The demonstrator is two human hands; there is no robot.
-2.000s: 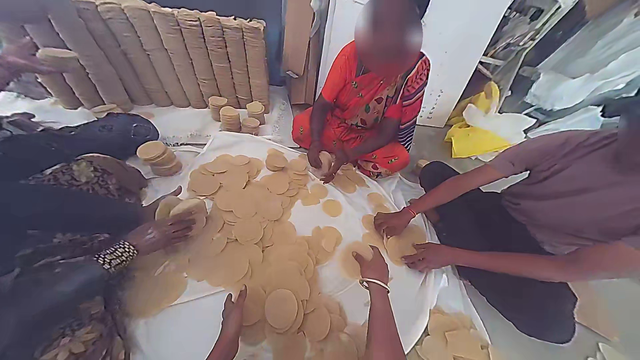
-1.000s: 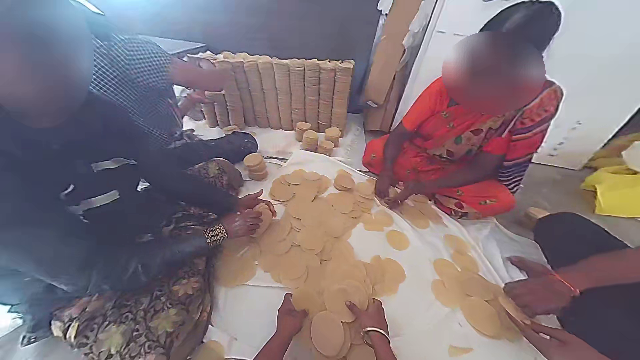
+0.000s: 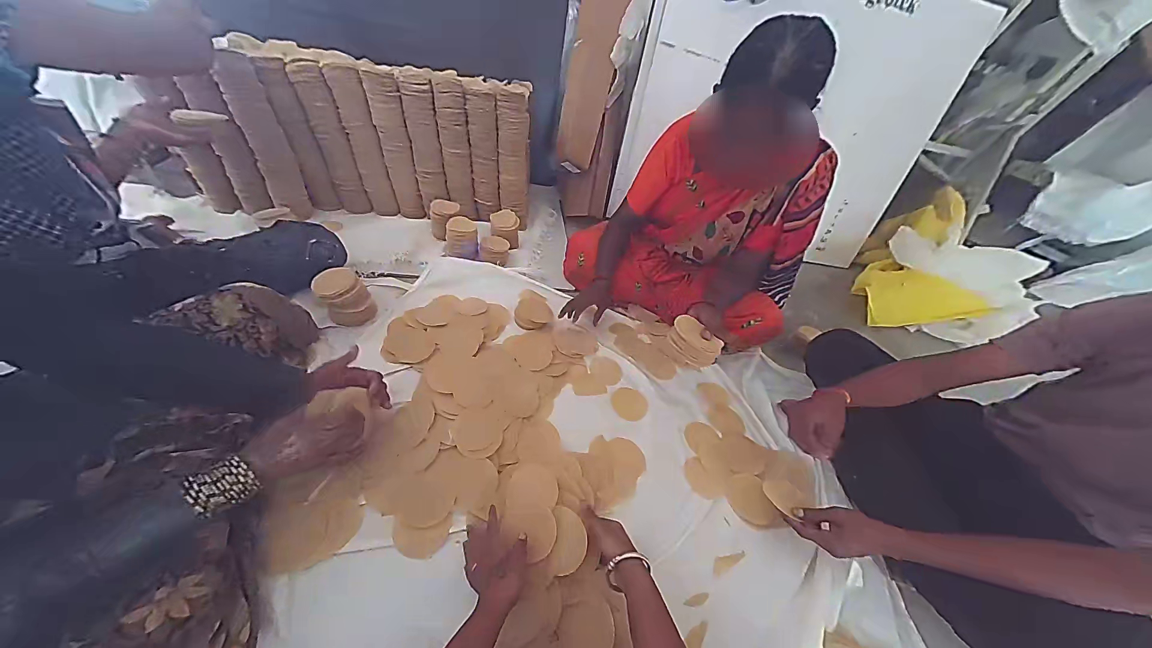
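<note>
Thin round tan discs (image 3: 477, 382) lie in a loose, overlapping heap on a white cloth (image 3: 333, 598). At the heap's near end, my left hand (image 3: 497, 558) rests against its left side, fingers spread and touching discs. My right hand (image 3: 608, 538), with a bangle at the wrist, is at the right side of the same discs; its fingertips are partly hidden among them. Between my hands several discs (image 3: 567, 540) overlap. Whether either hand grips a disc cannot be told.
Co-workers sit left, right and across, their hands (image 3: 832, 531) near other discs. A small disc pile (image 3: 747, 468) lies at right. Short stacks (image 3: 461, 236) and tall columns of discs (image 3: 360, 135) stand behind. Yellow and white plastic bags (image 3: 918, 292) lie at back right.
My hands were farther apart two seconds ago, the right one near the discs at right; both are now at the near end of the heap. The view has swung noticeably.
</note>
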